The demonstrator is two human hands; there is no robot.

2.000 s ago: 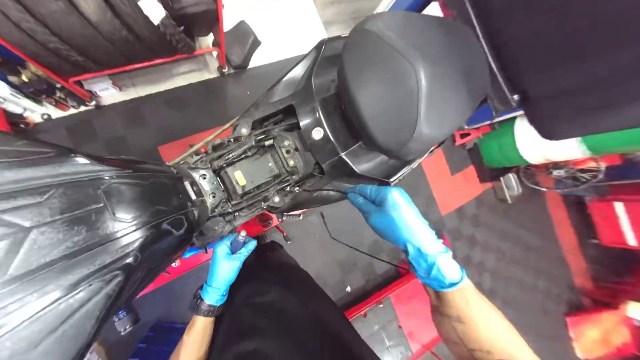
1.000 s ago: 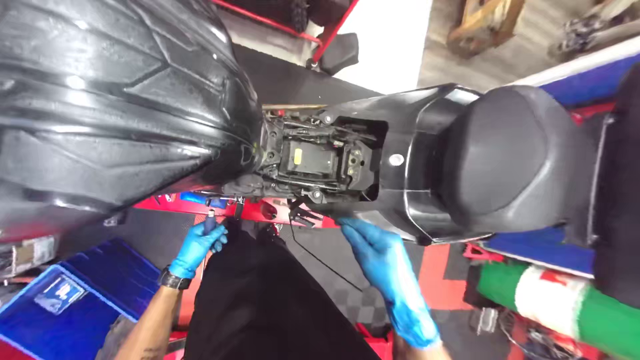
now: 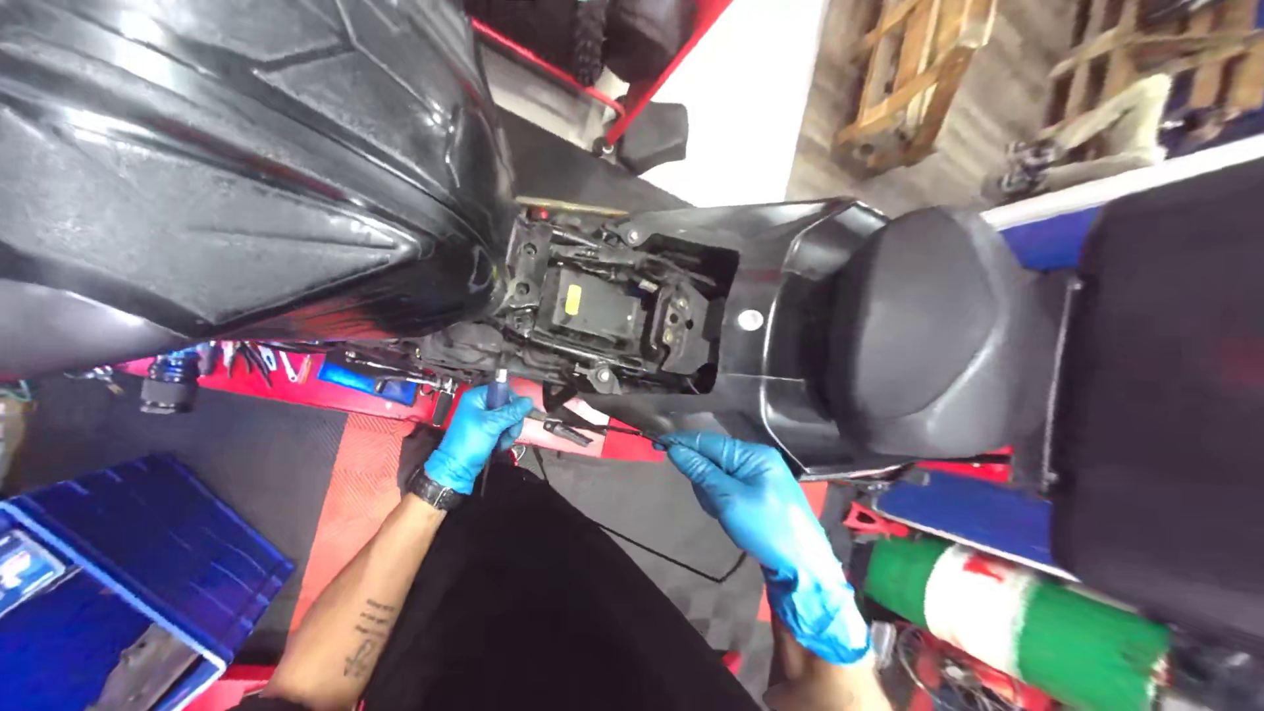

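A motorcycle's battery bay [image 3: 602, 306] lies uncovered between the black tank cover [image 3: 247, 197] and the rear seat [image 3: 923, 331]. Just below its left edge, my left hand [image 3: 479, 434], in a blue glove, is closed around a dark cylindrical tool [image 3: 499, 388] with a metal tip pointing up; its exact kind is unclear. My right hand [image 3: 741, 484], also gloved, pinches a thin black cable [image 3: 637, 431] below the tail fairing [image 3: 750, 415]. The cable stretches toward my left hand, with a dark connector or clip [image 3: 568, 432] near it. A black cord [image 3: 662, 553] hangs lower down.
Pliers and wrenches [image 3: 291, 363] lie on a red lift platform [image 3: 321, 390] below the tank. A blue bin [image 3: 148, 563] stands lower left. At right are a black top case [image 3: 1165, 395] and a green and white cylinder [image 3: 1017, 602]. Wooden pallets [image 3: 918, 74] lie beyond.
The view has shifted along the motorcycle. My right hand now holds the thin cable out below the tail, with the cable stretched toward my left hand, which still holds the tool.
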